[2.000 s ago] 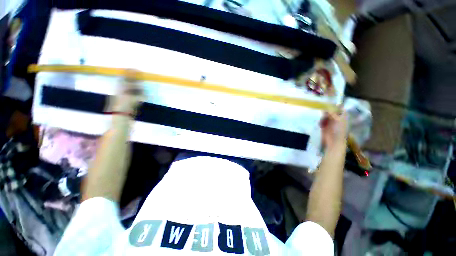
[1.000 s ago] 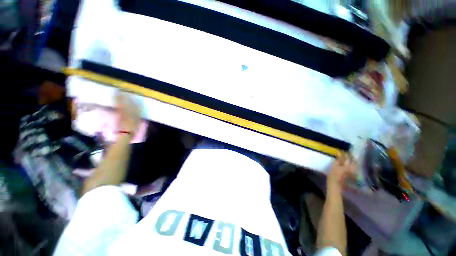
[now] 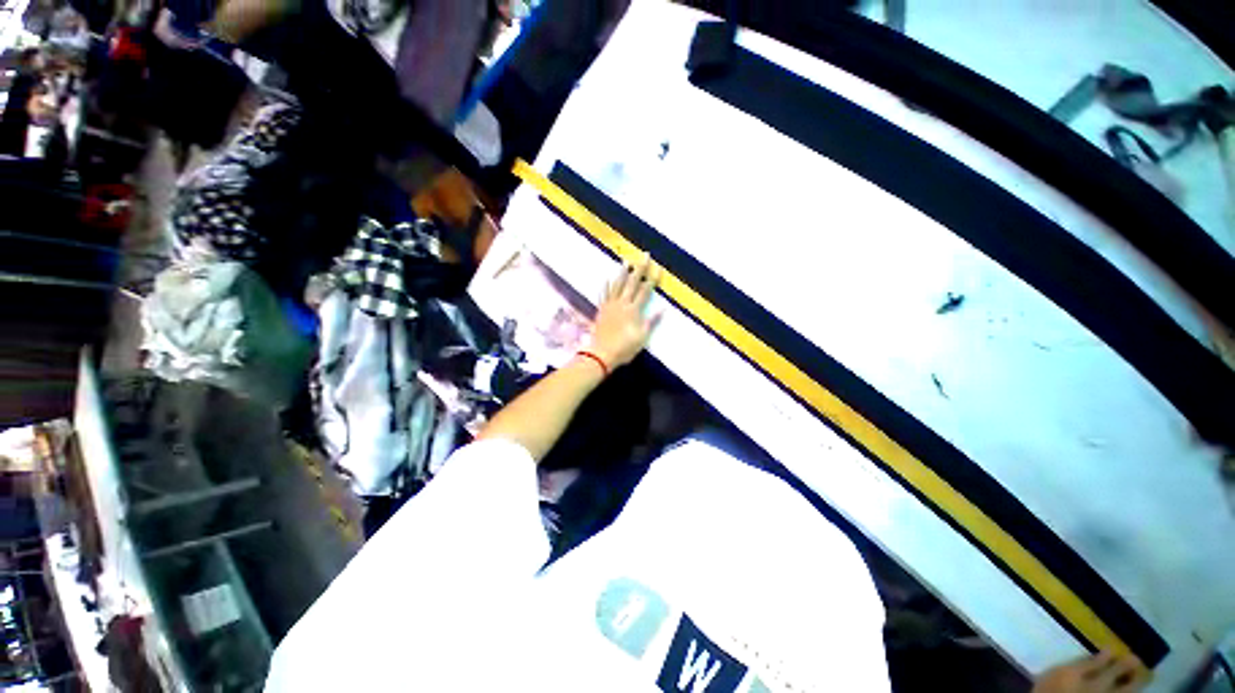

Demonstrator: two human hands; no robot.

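Observation:
A long black fabric strip [image 3: 880, 436] lies along the near edge of the white table. The yellow template strip [image 3: 799, 379] lies lengthwise on top of it, with black showing mostly on its far side and a thin line on its near side. My left hand [image 3: 624, 320] rests with its fingertips on the template near its far-left end, fingers extended. My right hand [image 3: 1092, 674] is at the template's other end, cut off by the bottom edge; its fingertips touch the strip there. The iron is not clearly visible.
Another black strip [image 3: 921, 176] lies farther across the white table [image 3: 840, 244], with more black bands beyond. Dark straps [image 3: 1151, 108] lie at the upper right. Black-and-white check garments [image 3: 386, 271] and a pale bundle [image 3: 197, 318] are at the left, beyond the table's end.
The template moved from above the black strip onto it. The view has since turned left, showing more of the floor side. My left hand now rests on the template; my right hand is near the picture's edge.

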